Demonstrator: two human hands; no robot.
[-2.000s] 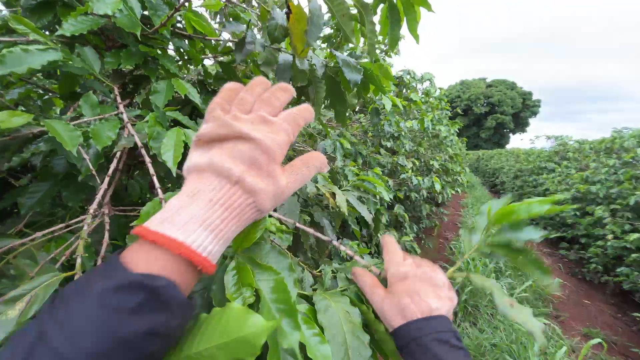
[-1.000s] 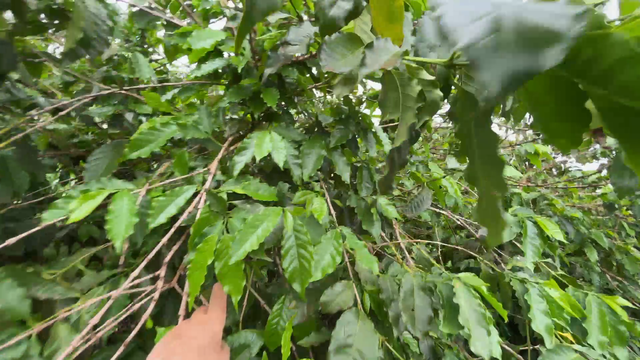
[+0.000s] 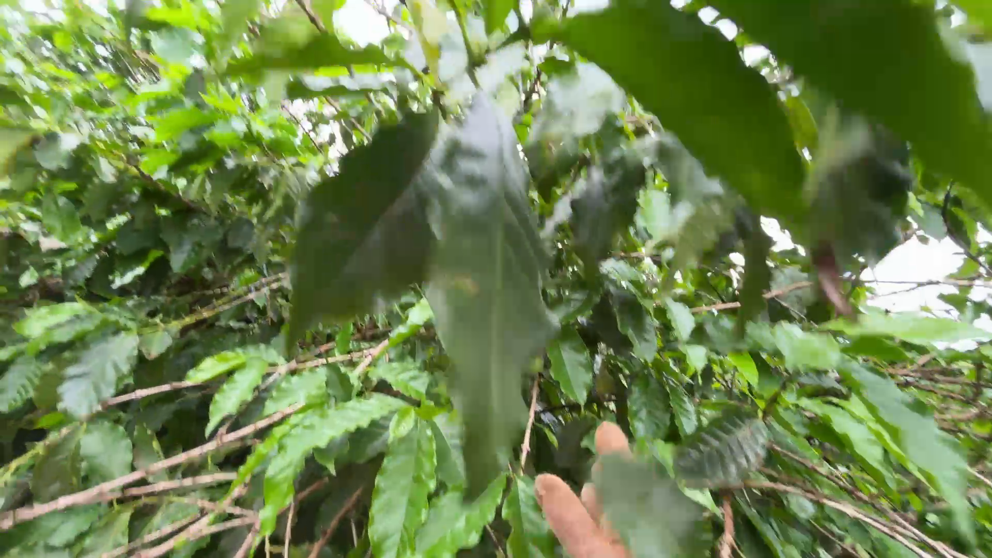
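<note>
What looks like my right hand (image 3: 581,504) reaches up from the bottom edge, right of the middle, among the foliage. Its fingertips look covered by a thin, dirty glove. Two of them stand apart, with nothing seen between them. A blurred leaf (image 3: 651,504) hides the rest of this hand. Just left of the fingers hang glossy green leaves (image 3: 403,480), and a thin brown stem (image 3: 531,422) rises above them. My left hand is out of view.
Large dark leaves (image 3: 492,287) hang close to the camera and block the centre. Another broad leaf (image 3: 697,101) covers the upper right. Bare woody branches (image 3: 155,469) cross the lower left, and more thin branches (image 3: 845,508) spread at the lower right.
The view has swung from the path between the rows into the bush. Two seconds ago both hands showed, the left one raised in a glove with an orange cuff; now only one hand shows.
</note>
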